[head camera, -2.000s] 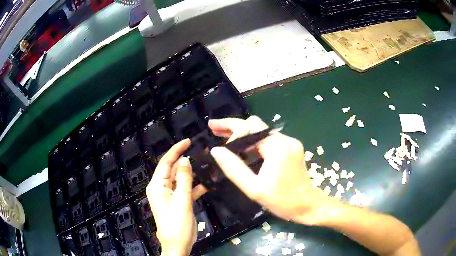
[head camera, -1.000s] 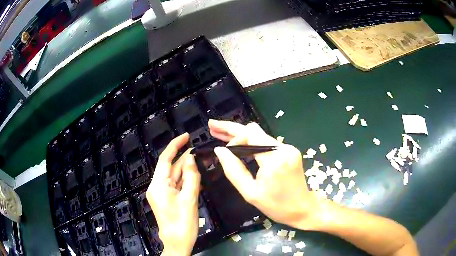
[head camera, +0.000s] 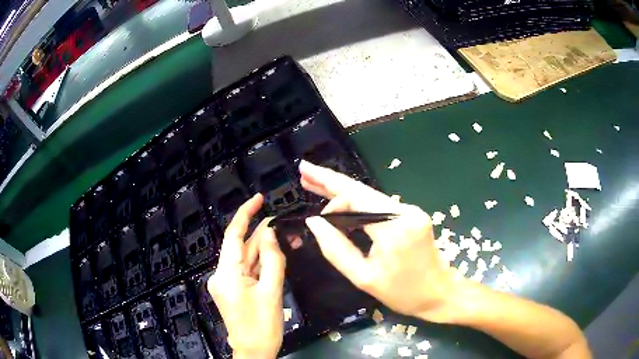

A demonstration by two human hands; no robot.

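My right hand (head camera: 392, 259) holds dark tweezers (head camera: 350, 218) like a pen, the tip pointing left toward my left fingertips. My left hand (head camera: 256, 287) is raised over the tray with thumb and fingers around a dark item, seemingly a black phone housing (head camera: 284, 223); its outline merges with the tray behind. The black blister tray (head camera: 207, 158) lies beneath both hands, with housings in rows of pockets. The tweezer tip is close to my left thumb; whether it touches the housing I cannot tell. No small part can be made out.
Many white paper squares (head camera: 468, 247) lie right of the tray. Paper strips (head camera: 569, 216) lie below a white sheet (head camera: 583, 176). A white board (head camera: 392, 70), a wooden board (head camera: 536, 63) and stacked black trays (head camera: 518, 19) are at the back. A pale stand (head camera: 229, 29) stands behind the tray.
The tweezers went from slanting up to the right to nearly level, and their tip is now by my left thumb. Both hands shifted slightly.
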